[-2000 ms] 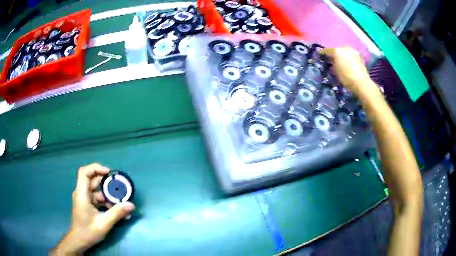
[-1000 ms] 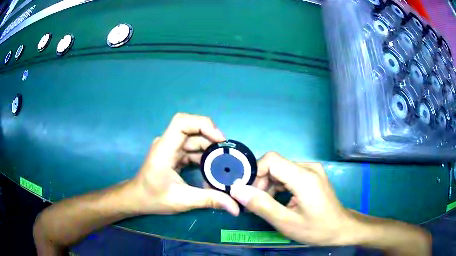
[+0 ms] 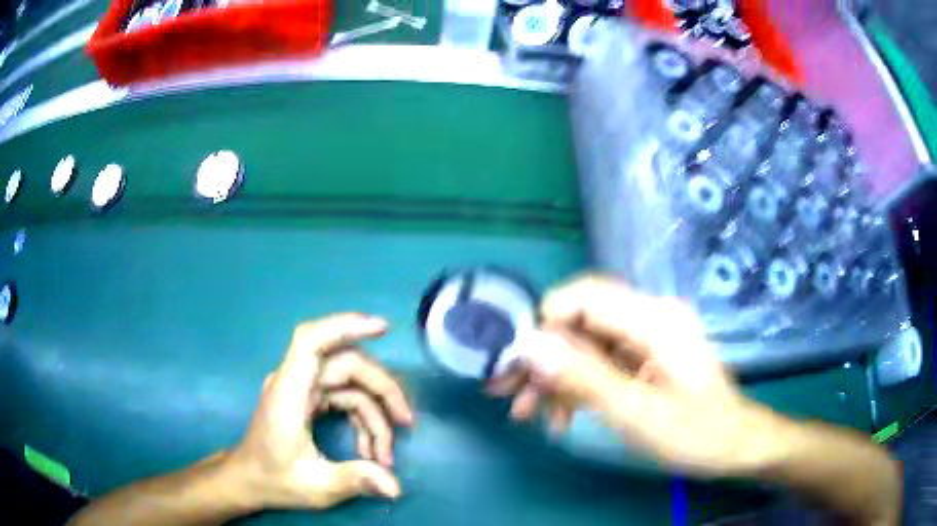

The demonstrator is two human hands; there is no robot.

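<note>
A round black disc unit (image 3: pixel 479 323) with a pale ring and a dark blue-grey centre is held above the green bench, a little blurred. My right hand (image 3: pixel 637 375) grips its lower right edge between thumb and fingers. My left hand (image 3: pixel 329 416) is to the left of the disc, not touching it, with fingers curled and apart and nothing in them.
The clear blister tray (image 3: pixel 637 205) of discs stands at the right. A red bin (image 3: pixel 221 46), a clear parts box (image 3: pixel 539 64) and pale sticks (image 3: pixel 382 23) lie at the far side. Several pale discs (image 3: pixel 219 177) lie at the left. A white roll (image 3: pixel 900 354) is at far right.
A second ago both hands held the disc. My left hand has let go and moved left and down; the disc stays in my right hand. The view has shifted, showing more of the far side.
</note>
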